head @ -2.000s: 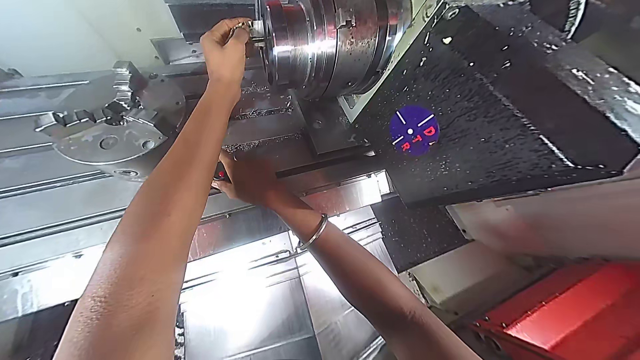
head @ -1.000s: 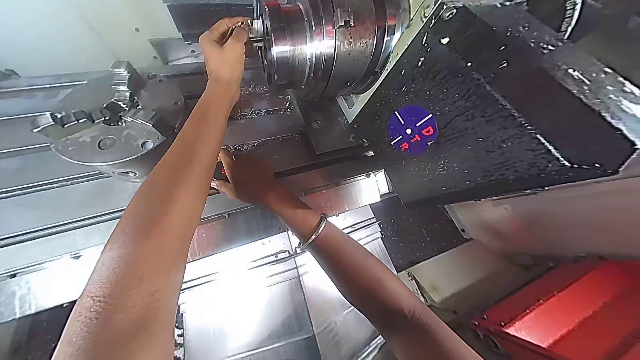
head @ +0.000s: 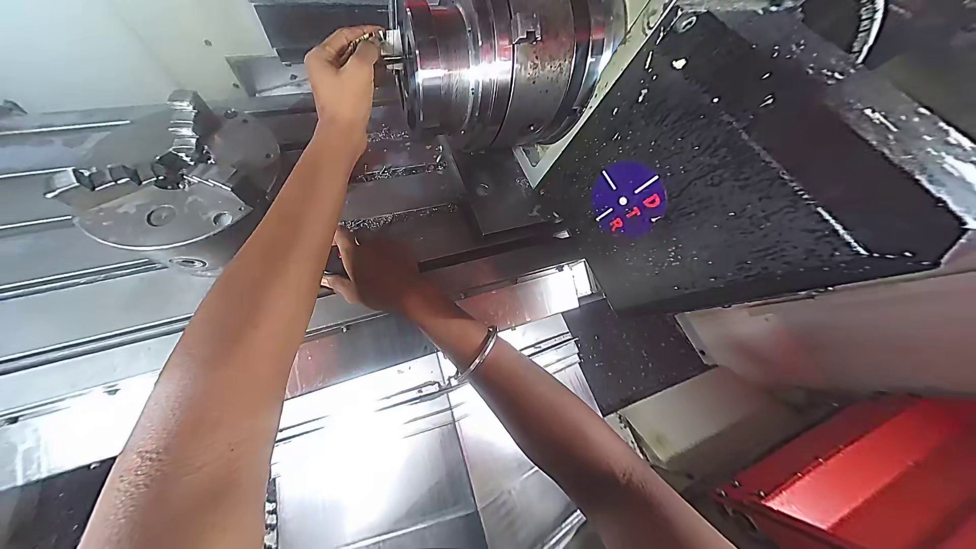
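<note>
My left hand [head: 343, 69] is raised at the face of a cylindrical metal workpiece or fixture [head: 457, 72] on the machine's round head. Its fingers pinch a small metal piece [head: 392, 42] against that face; the piece is partly covered by the fingertips. Lower down, my right hand [head: 374, 267], with a metal bangle at the wrist, rests over the edge of the machine table [head: 488, 267]. Something dark lies by its thumb and fingers, mostly hidden, so whether it is gripped cannot be told. A jawed chuck [head: 160, 213] lies left of my left forearm.
Metal chips lie in the slots of the table. Right of the workpiece stands a dark, chip-spattered machine cover [head: 732, 198] with a purple disc [head: 629, 198] bearing letters. A red metal housing [head: 862, 488] is at the lower right. Bright sheet-metal covers [head: 374, 465] lie below my arms.
</note>
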